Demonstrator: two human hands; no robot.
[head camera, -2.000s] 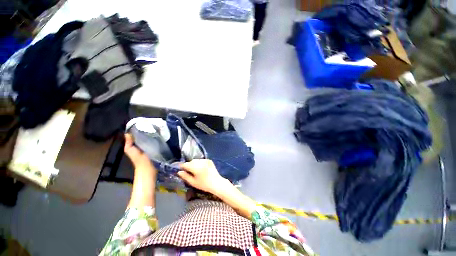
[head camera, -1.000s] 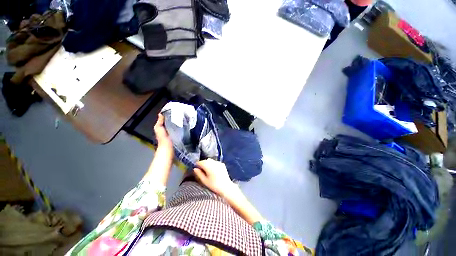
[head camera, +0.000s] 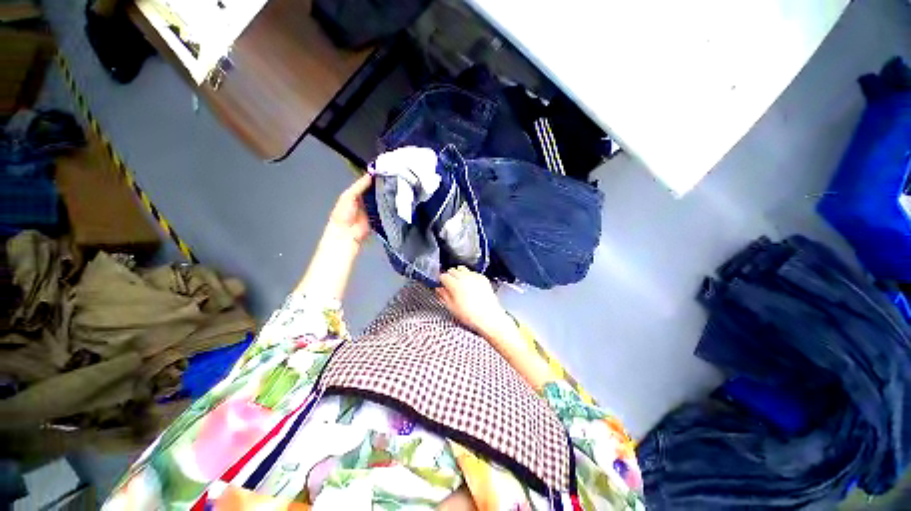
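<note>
Dark blue jeans (head camera: 534, 220) hang in front of me, held by the waist, with the pale inner lining and pockets showing at the opening. My left hand (head camera: 352, 208) grips the waist edge on the left side, fingers partly hidden by the cloth. My right hand (head camera: 467, 291) grips the near waist edge, its fingertips folded over the cloth. The legs of the jeans spread away to the right and beyond the opening.
A white table (head camera: 679, 90) is ahead, and a brown board or table (head camera: 285, 85) is ahead left. Khaki garments (head camera: 130, 319) lie left. A denim heap (head camera: 799, 349) and a blue crate (head camera: 869, 180) are right. Yellow-black tape (head camera: 130, 180) marks the floor.
The view has swung left and down, so the tables and crate sit farther up and right, and the khaki heap shows more. Both hands still hold the jeans by the waist.
</note>
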